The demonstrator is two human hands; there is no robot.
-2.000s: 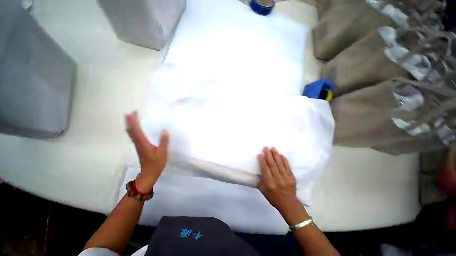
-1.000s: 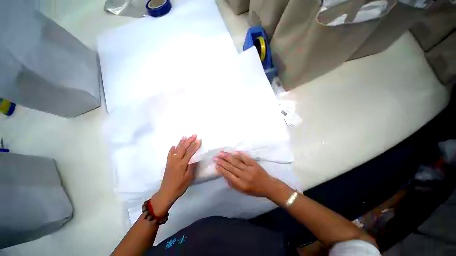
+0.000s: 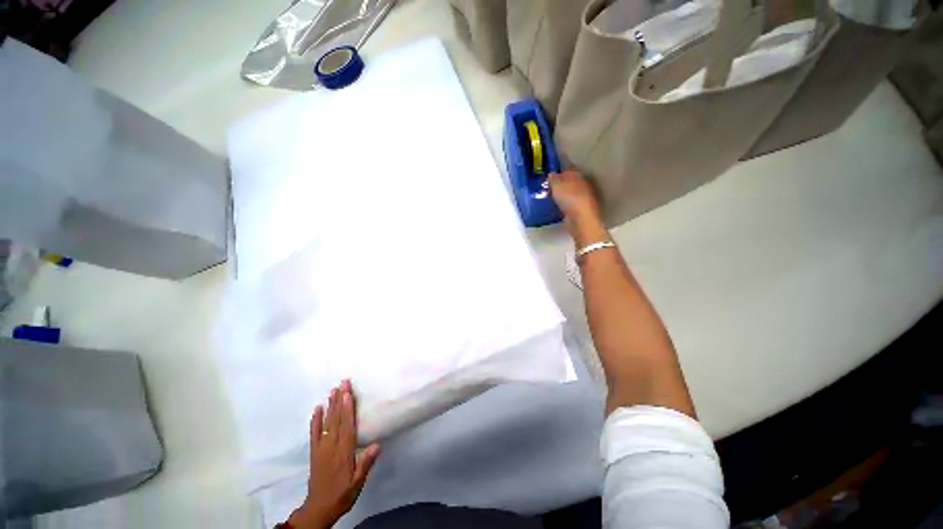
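Observation:
White wrapping paper (image 3: 383,227) lies folded over a flat, low form, with its near edge folded in a slanting line. My left hand (image 3: 336,455) rests flat at the near left of this fold, thumb apart, holding nothing. A blue tape dispenser (image 3: 514,170) with a yellow roll (image 3: 534,147) stands beyond the paper's right edge. My right hand (image 3: 574,201) is at the dispenser's near end, fingers bent and touching it. Whether tape is between the fingertips cannot be made out.
Beige tote bags (image 3: 662,145) stand right of the dispenser. Wrapped bags stand at left, one far (image 3: 124,196) and one near (image 3: 72,424). A dark blue tape roll (image 3: 339,66) and clear film (image 3: 295,41) lie at the far side.
My right hand has left the paper fold and reached forward and right to the dispenser. My left hand has stayed on the paper, now nearer to me. The view has shifted slightly.

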